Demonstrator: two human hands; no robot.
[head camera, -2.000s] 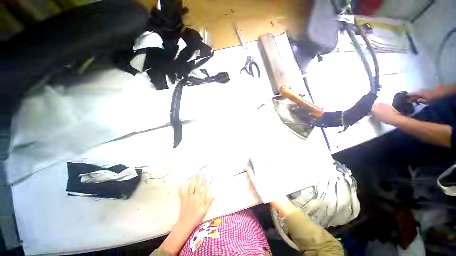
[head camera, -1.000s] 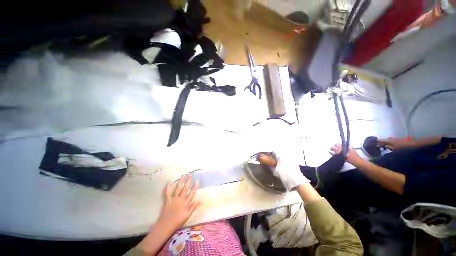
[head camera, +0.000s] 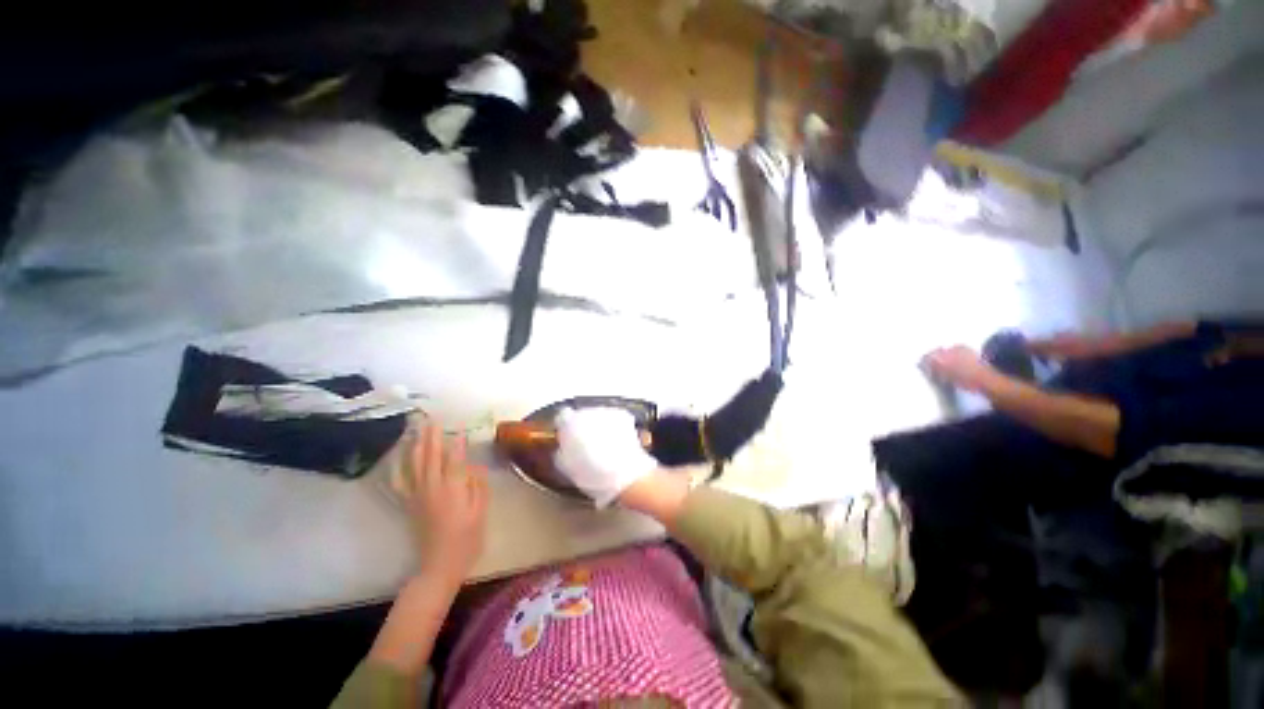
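The steam iron (head camera: 532, 446) lies on the white-covered table near its front edge, its orange-brown handle in my gloved right hand (head camera: 602, 452). Its dark wrapped hose (head camera: 735, 421) runs off to the right. My bare left hand (head camera: 446, 496) lies on the table left of the iron, fingers extended, near the stack's right end; whether it holds something under the fingers cannot be told. The black fabric stack (head camera: 277, 441) with pale strips (head camera: 312, 402) on top lies to the left. What lies under the iron is hidden.
A black strip (head camera: 527, 284) lies mid-table, below a heap of black and white pieces (head camera: 499, 125). Snips (head camera: 717, 201) and an oblong bar (head camera: 762, 208) lie at the back. Another person's hands (head camera: 957, 371) work at the right. A pale cloth bundle (head camera: 876, 537) is below the edge.
My right hand first took hold of the iron from its place at the back right, then moved left with it towards my left hand. My left hand has moved left, close to the stack.
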